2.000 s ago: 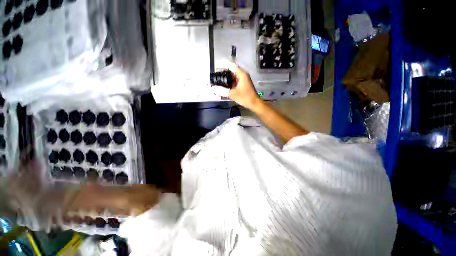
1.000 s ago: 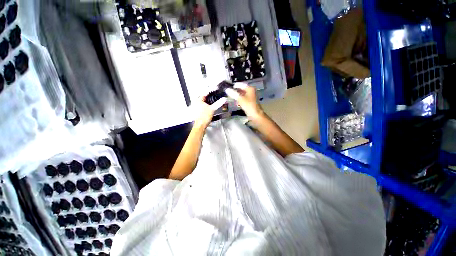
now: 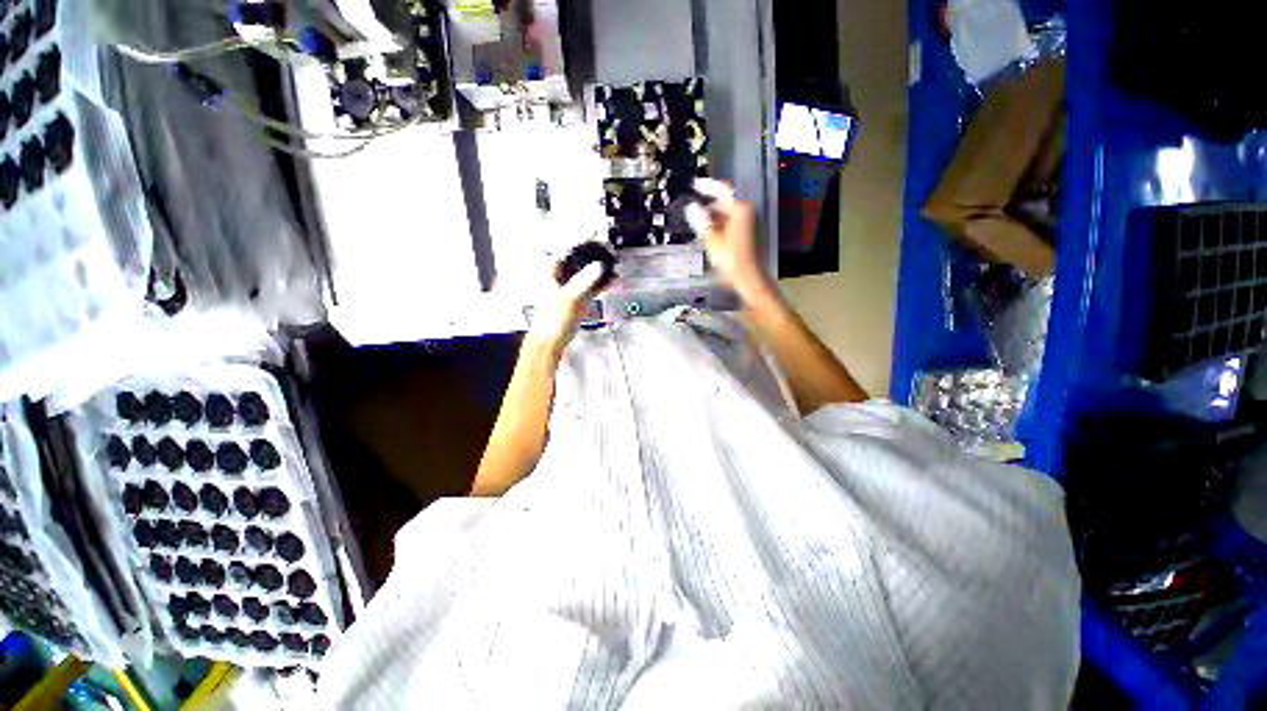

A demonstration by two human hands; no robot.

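Note:
My left hand (image 3: 567, 303) holds black round parts (image 3: 586, 261) just in front of the machine's front edge, left of the right-hand fixture. The parts overlap, so I cannot tell their number. My right hand (image 3: 730, 236) is at the lower right corner of the black fixture (image 3: 650, 160), with white-tipped fingers and a small dark part (image 3: 695, 214) between them. Whether that part touches the fixture is unclear. The fixture is a black block with pale and brass-coloured spots. A second black fixture (image 3: 364, 95) sits at the upper left, partly behind cables.
A blister tray (image 3: 299, 517) with rows of black parts lies lower left, with more trays above it. The machine head (image 3: 517, 63) stands between the fixtures. A lit smartphone (image 3: 814, 132) lies right of the machine. A blue rack (image 3: 1084, 320) with a cardboard box stands right.
My hands were together at the parts a second ago. My right hand has moved away to the right-hand fixture, while my left hand keeps its parts near the front edge. The view has also turned.

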